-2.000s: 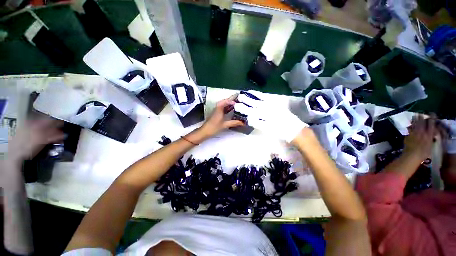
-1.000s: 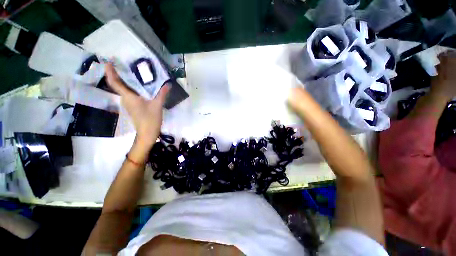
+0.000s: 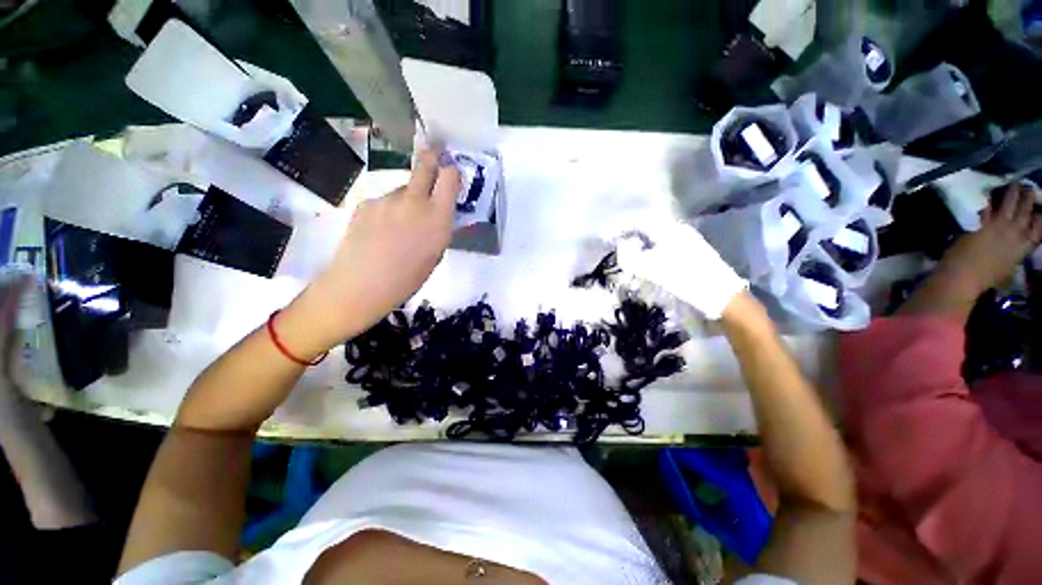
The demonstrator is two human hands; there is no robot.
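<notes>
My left hand [image 3: 394, 234], bare with a red string bracelet, grips the left edge of an open retail box [image 3: 482, 232]. The box's white flap stands up at the back, and a dark unit in white wrap shows inside. My right hand [image 3: 683, 269], in a white glove and slightly blurred, is above the heap's right end. A small black USB charging cable [image 3: 599, 270] is at its fingertips and looks held; the exact grip is unclear. The cable heap [image 3: 491, 371] lies nearest me.
Two open boxes with white flaps [image 3: 318, 158] [image 3: 237, 232] lie left. Bagged units [image 3: 788, 217] cluster right. A metal post [image 3: 366, 63] rises behind my left hand. The green belt [image 3: 663, 91] carries dark boxes. Other people's hands and arms show at both sides.
My left hand has moved right and now grips the open box, which stands farther right and more upright. My right hand has come nearer the heap, with a cable at its fingertips.
</notes>
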